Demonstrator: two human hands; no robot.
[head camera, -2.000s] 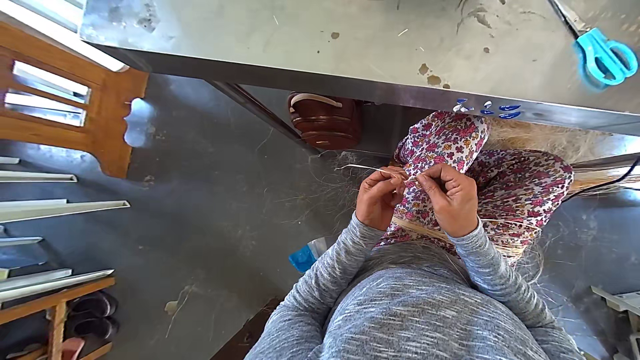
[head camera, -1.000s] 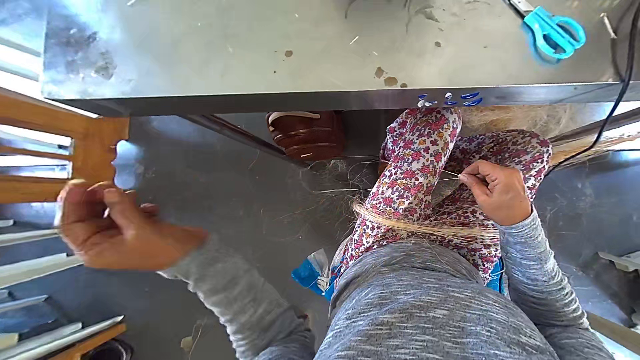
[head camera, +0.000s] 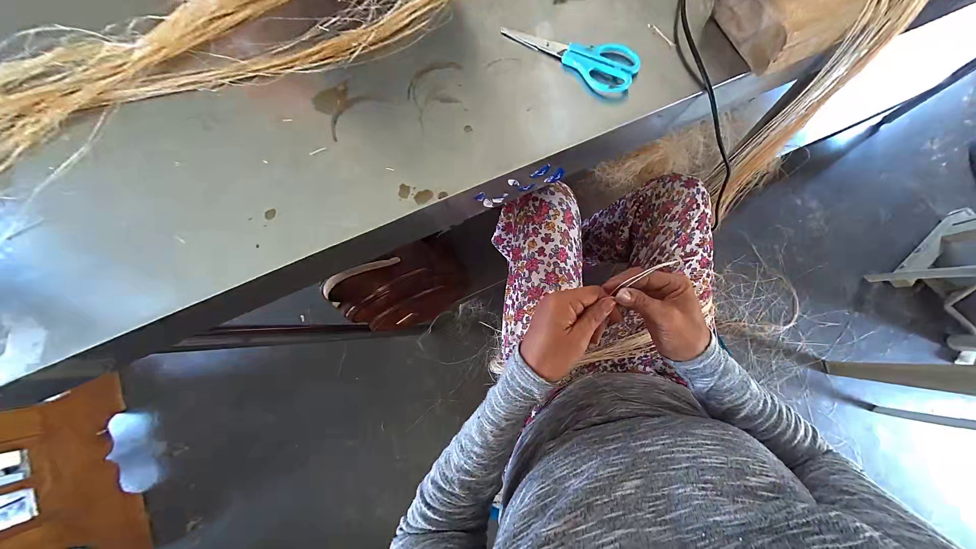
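Note:
My left hand (head camera: 568, 329) and my right hand (head camera: 665, 311) meet fingertip to fingertip above my lap. Both pinch a thin pale fiber strand (head camera: 648, 270), whose looped end stands out past the right fingers. Beneath the hands a bundle of straw-coloured plant fibers (head camera: 621, 349) lies across my thighs, over floral trousers (head camera: 543, 252). The palms and the exact finger grip are partly hidden.
A metal table (head camera: 252, 183) stands before my knees, with turquoise-handled scissors (head camera: 602, 67), a black cable (head camera: 713, 99) and a large fiber hank (head camera: 152, 57) on it. Under it sits a brown bag (head camera: 396, 293). A wooden chair (head camera: 76, 450) is at lower left.
My left hand has come back from far out at the left and now meets my right hand at the strand. The view has turned and shifted.

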